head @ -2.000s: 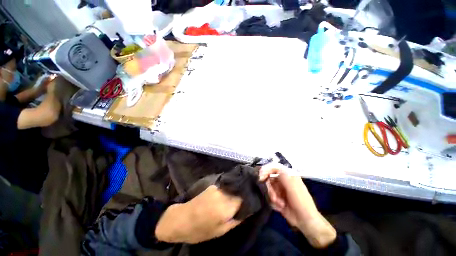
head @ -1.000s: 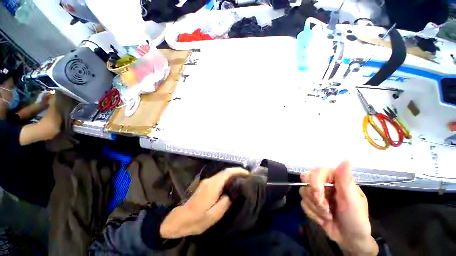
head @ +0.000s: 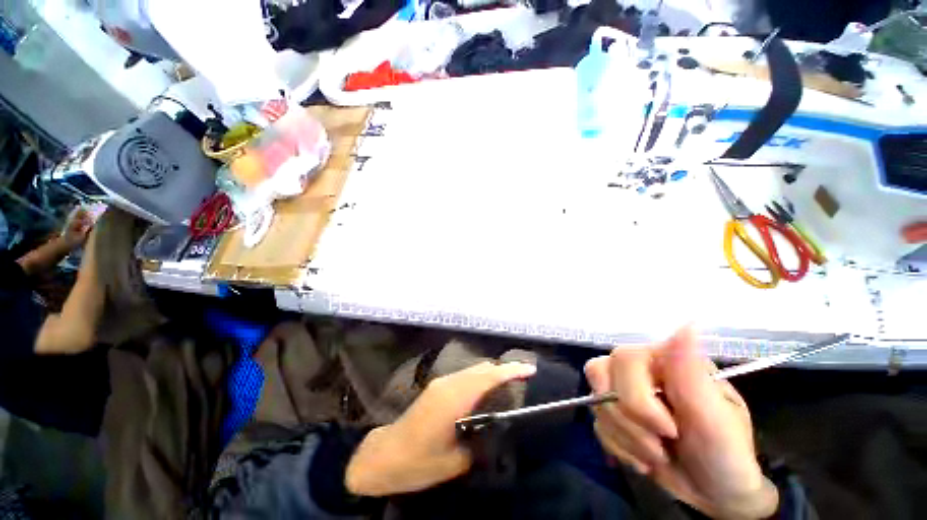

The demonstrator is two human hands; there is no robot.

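Observation:
My right hand (head: 676, 427) is closed around a long thin metal rod (head: 549, 408), held level across my lap. Its dark end, with a small opening, lies in front of my left hand. The other end reaches right over the table's front edge. My left hand (head: 432, 432) grips a dark brown garment piece (head: 498, 381) just below the table edge; part of the cloth is hidden behind the fingers and blurred. More brown cloth (head: 305, 371) drapes over my lap to the left.
The white table (head: 457, 213) has a ruler-marked front edge. Yellow and red handled scissors (head: 757, 239) lie at right beside the sewing machine (head: 833, 168). A light blue bottle-like piece (head: 591, 89) stands behind. Cardboard (head: 295, 218) and a bag (head: 280, 152) are left. Another person's arm (head: 81, 305) is far left.
The rod's dark end now shows free of the cloth, and the rod is more slanted. A second ago its left end was at the cloth. The view has shifted a little.

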